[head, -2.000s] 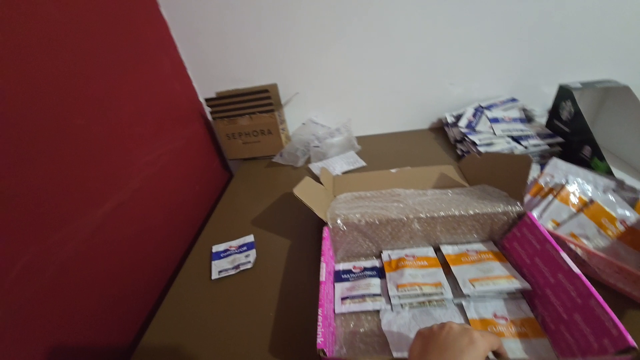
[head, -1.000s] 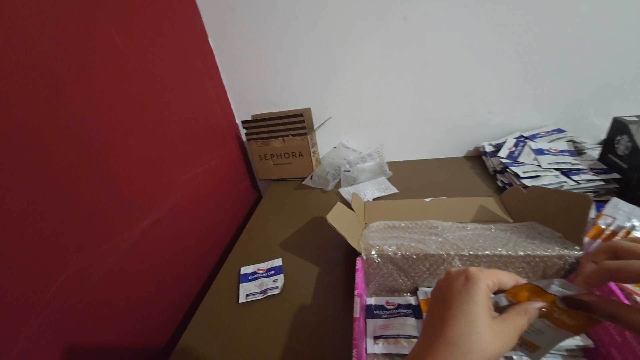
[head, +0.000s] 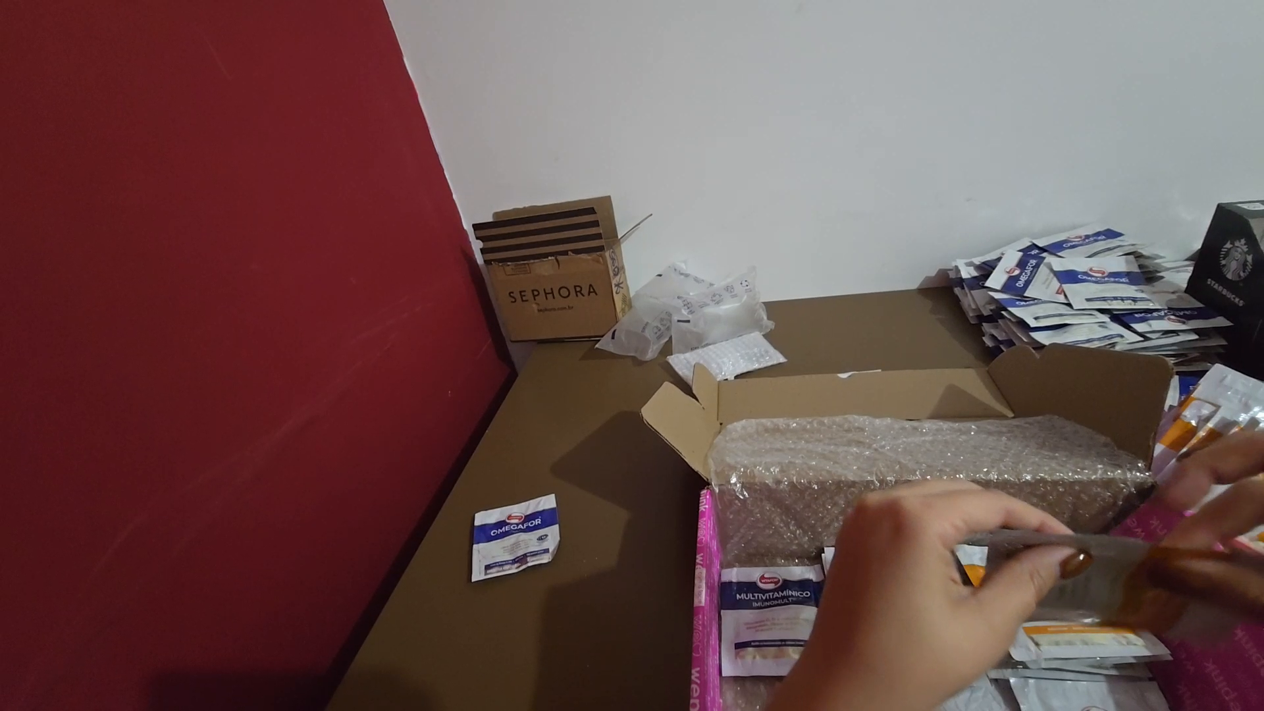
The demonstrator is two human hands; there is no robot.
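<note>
Above the open pink cardboard box (head: 705, 602), my left hand (head: 928, 583) pinches one end of a small sachet (head: 1096, 583) between thumb and forefinger. My right hand (head: 1210, 523), blurred at the right edge, is at the sachet's other end, its fingers partly behind it. Bubble wrap (head: 928, 454) lines the back of the box. Inside lie a blue-and-white sachet (head: 770, 622) at the left and orange-and-white sachets (head: 1086, 642) below my hands, partly hidden by them.
A single blue-and-white sachet (head: 515, 538) lies on the brown table (head: 592, 474). Behind are a small cardboard box (head: 553, 296), plastic air pillows (head: 691, 311) and a pile of sachets (head: 1086, 286). A black box (head: 1229, 276) and orange-and-white sachets (head: 1215, 405) are at the right.
Two seconds ago one hand was low inside the box at the orange-and-white sachets. Both hands are now raised over the box with a sachet between them.
</note>
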